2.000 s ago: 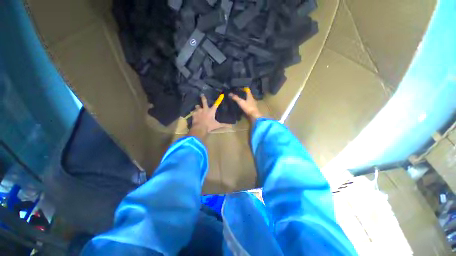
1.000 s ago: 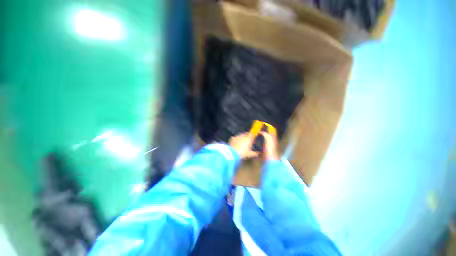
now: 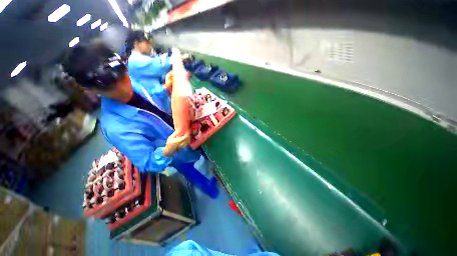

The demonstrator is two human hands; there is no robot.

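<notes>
Neither of my hands can be made out. A blue sleeve [image 3: 193,248] shows at the bottom edge. Dark pieces [image 3: 388,247], cut off and blurred, lie at the bottom right edge, at the near end of the glossy green worktop [image 3: 270,187]. A small yellow bit [image 3: 373,254] shows beside them; I cannot tell whether it is a finger cot on one of my hands. Blue boxes [image 3: 224,78] stand in a row on the green belt [image 3: 320,120], farther up.
A person in a blue smock [image 3: 133,127] stands left of the worktop, holding a reddish tray up over a filled red tray [image 3: 215,125]. Another person [image 3: 145,65] works behind. Stacked red trays [image 3: 112,185] sit on a trolley [image 3: 173,207]. A grey-white panel [image 3: 351,55] borders the belt.
The view has swung up from the carton of black blocks to the worktop and belt. Both hands, seen at the carton before, have dropped out of clear view.
</notes>
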